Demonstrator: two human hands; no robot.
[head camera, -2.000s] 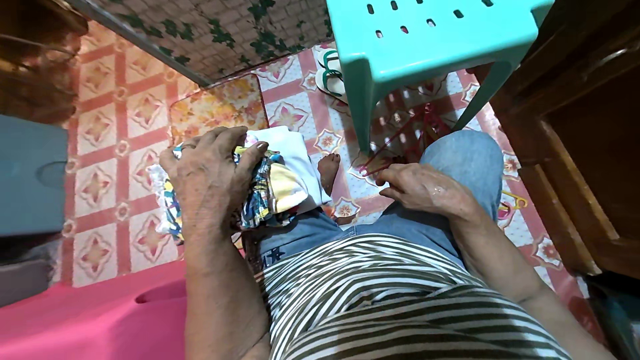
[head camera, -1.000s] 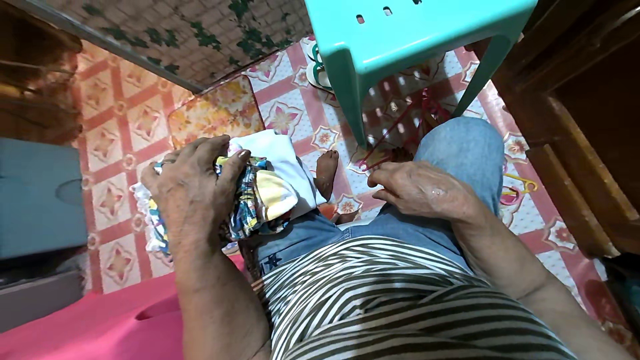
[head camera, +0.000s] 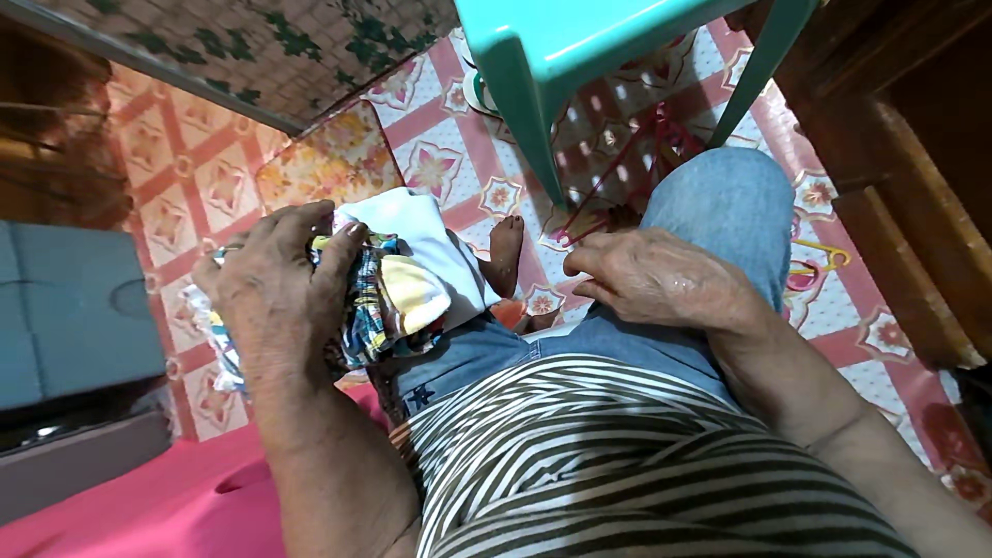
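My left hand (head camera: 275, 287) lies over a bundle of patterned cloth (head camera: 364, 302), its thumb and fingers bent around the top of it. A pale yellow cloth (head camera: 413, 294) shows in the bundle, to the right of my thumb. Beneath and beyond it is a white cloth (head camera: 426, 240), which reaches over my thigh in blue denim. My right hand (head camera: 659, 275) rests on my other thigh near the knee, fingers loosely curled; no object shows in it. The inner side of that hand is hidden.
A turquoise plastic stool (head camera: 535, 70) stands ahead. Pink plastic hangers (head camera: 612, 182) lie on the floor beneath it, and a yellow hanger (head camera: 825, 252) lies right of my knee. Wooden furniture (head camera: 914, 232) is at the right, a grey-blue box (head camera: 77, 310) at the left, a pink plastic surface (head camera: 178, 496) at the lower left.
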